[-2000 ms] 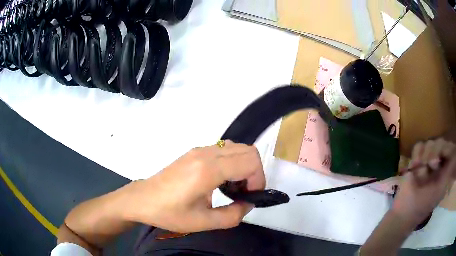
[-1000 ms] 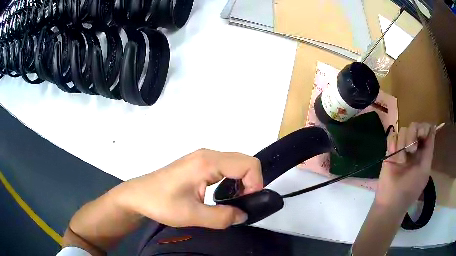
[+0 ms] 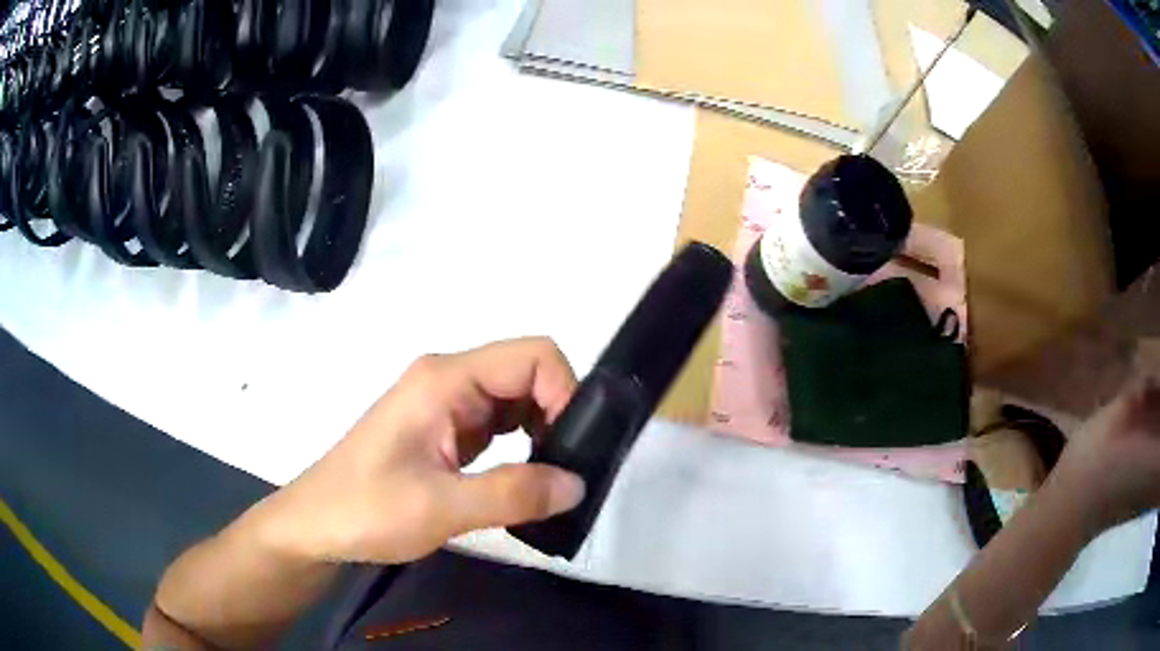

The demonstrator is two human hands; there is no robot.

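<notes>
My left hand (image 3: pixel 433 464) holds a wide black headband (image 3: pixel 642 350) between thumb and fingers above the white sheeting. The headband is seen nearly edge-on, tilted up to the right. My right hand (image 3: pixel 1126 413) is blurred at the right edge and partly cut off; what it holds cannot be made out. A black-topped jar (image 3: pixel 814 261) with a white label and a dark green folded cloth (image 3: pixel 875 366) lie on a pink sheet (image 3: pixel 751 369). A thin stick (image 3: pixel 918 79) leans behind the jar.
Dense rows of black headbands (image 3: pixel 312 191) stand at the left. A spare headband (image 3: pixel 982 502) lies near my right forearm. Grey sheets (image 3: pixel 579 36) lie at the far side, with a white slip (image 3: pixel 957 83) beside them. A brown cardboard box (image 3: pixel 1056 204) is at the right.
My left hand has turned the headband from a side-on arc to nearly edge-on. My right hand has moved right, away from the headband, and the thin brush no longer shows at its tip.
</notes>
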